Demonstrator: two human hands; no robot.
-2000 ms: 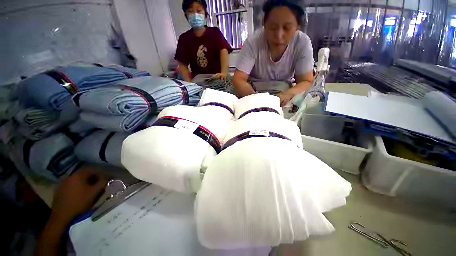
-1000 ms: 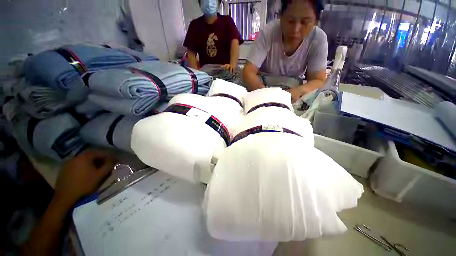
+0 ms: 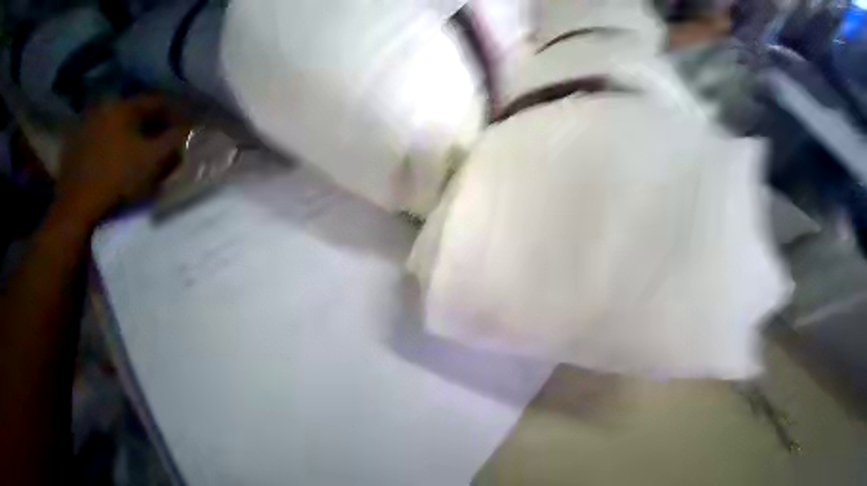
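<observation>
The frame is blurred. My left hand (image 3: 119, 157) is at the upper left, bent beside the metal clip of the clipboard; whether it grips anything I cannot tell. The clipboard's clip (image 3: 214, 176) lies at the top of a white sheet (image 3: 314, 323) with faint handwriting. White pleated fabric bundles (image 3: 599, 228) with dark bands lie over the sheet's upper and right part, their fanned ends towards me. My right hand is not in view.
Blue-grey fabric bundles (image 3: 143, 47) with dark bands lie behind my left hand. The beige table (image 3: 646, 437) shows at the lower right, with a small metal tool (image 3: 772, 418) partly beside the white fabric. Blurred grey shapes stand at the right edge.
The view has tilted down and blurred, showing more of the sheet. The people at the back are mostly out of the picture. My left hand stays beside the clip.
</observation>
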